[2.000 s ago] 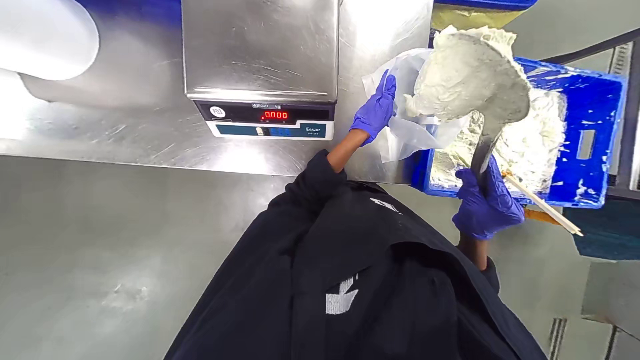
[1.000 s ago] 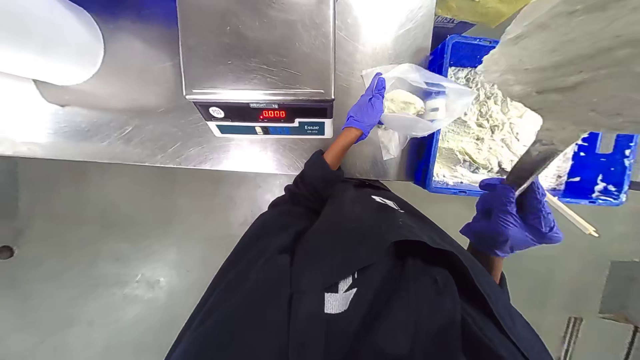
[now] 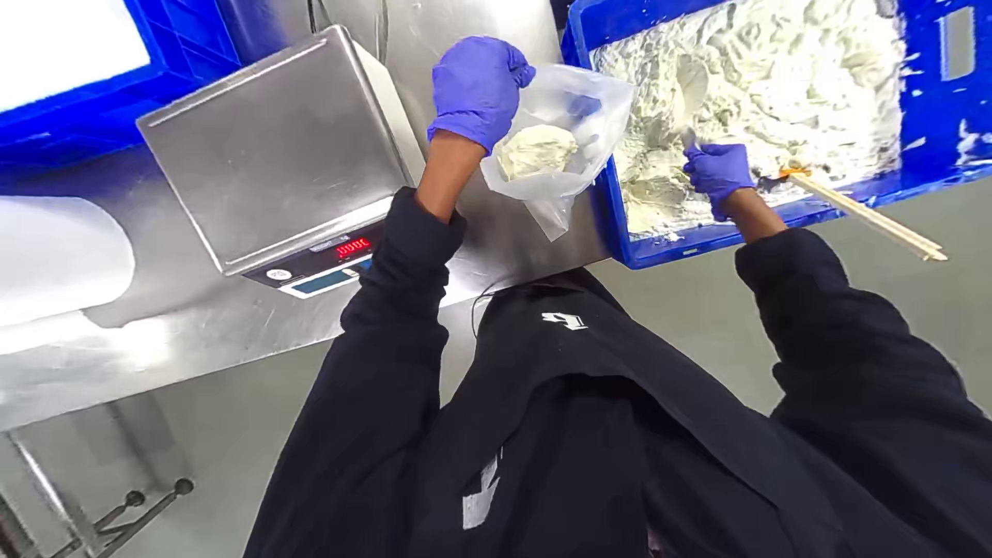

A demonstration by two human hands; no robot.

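My left hand (image 3: 477,93), in a purple glove, grips the edge of a clear plastic bag (image 3: 593,89). A lump of pale cream (image 3: 539,151) lies in the bag, beside the blue crate (image 3: 620,225). My right hand (image 3: 721,174), gloved too, is closed around the handle of a large scoop (image 3: 692,89) over the cream mass (image 3: 806,85) in the crate. The scoop's blade is coated with cream and hard to tell from the mass. Left of the bag stands a digital scale (image 3: 287,147) with a bare steel platform.
Wooden sticks (image 3: 876,213) rest across the crate's near rim and jut past it. A white rounded container (image 3: 58,260) stands on the steel table (image 3: 178,341) at the left. Behind it is another blue crate (image 3: 182,54). Cables (image 3: 382,31) lie behind the scale.
The scoop, raised with cream on it two seconds ago, is now down in the crate. The bag shows a lump of cream inside. The view has turned and come closer.
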